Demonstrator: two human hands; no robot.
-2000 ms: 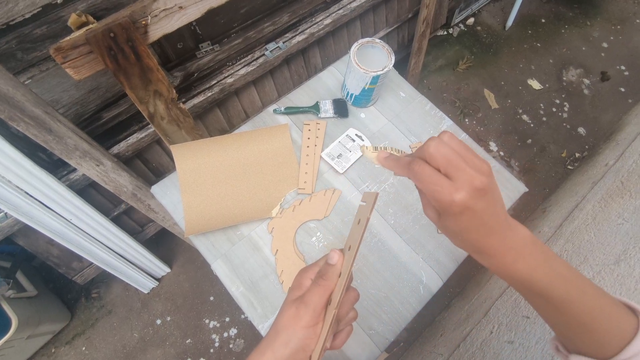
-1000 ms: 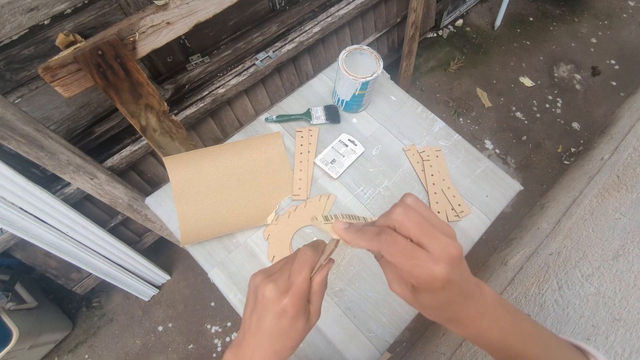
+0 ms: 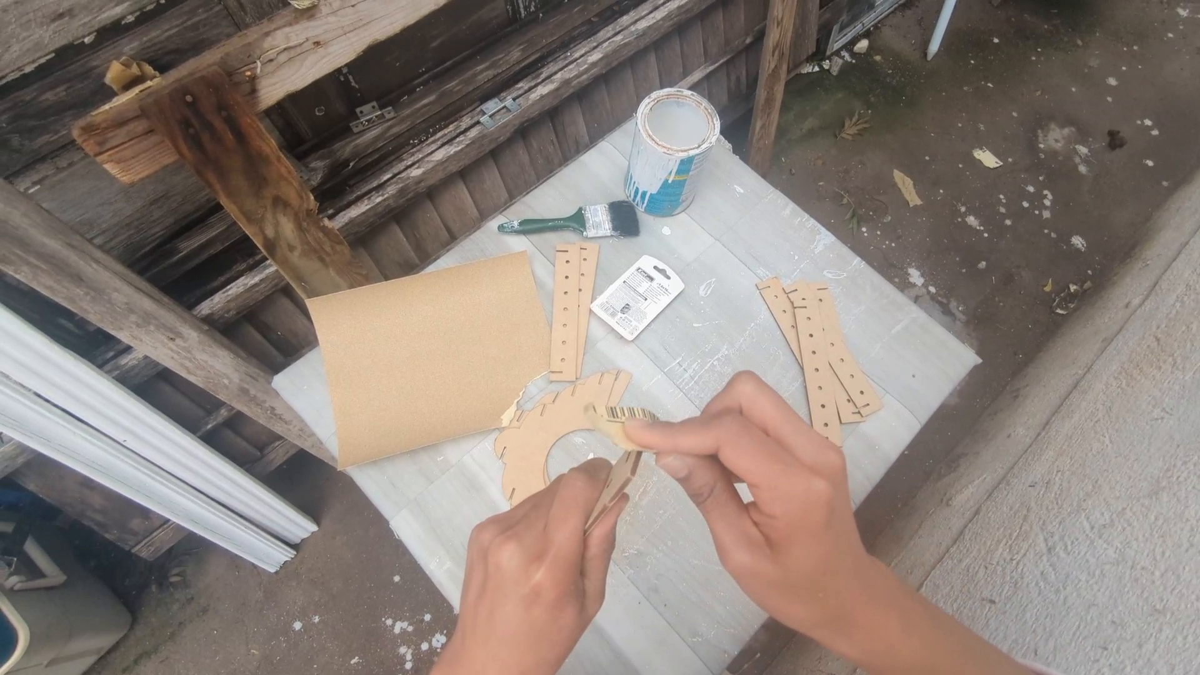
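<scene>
My left hand (image 3: 539, 558) is closed around a narrow perforated wooden strip (image 3: 614, 489), seen nearly edge-on. Between the thumb and fingers of my right hand (image 3: 764, 497) is a small curved piece of sandpaper (image 3: 619, 422) with printed marks on its back; it touches or nearly touches the strip's upper end. Just behind the hands lies a scalloped, ring-shaped wooden piece (image 3: 527, 450), partly covered. Two perforated strips (image 3: 564, 314) lie beside a large tan sandpaper sheet (image 3: 431, 352). Several more perforated strips (image 3: 814, 361) overlap at the right.
A paint can (image 3: 670, 155) with drips stands at the far corner of the grey table (image 3: 722, 272). Near it are a green-handled paintbrush (image 3: 572, 221) and a white blister card (image 3: 637, 296). A weathered wooden beam (image 3: 253, 178) rises behind; a rough wall ledge (image 3: 1078, 487) runs along the right.
My left hand has tilted the strip from its long side view to nearly edge-on. My right hand has come left and down with the small piece to the strip's end.
</scene>
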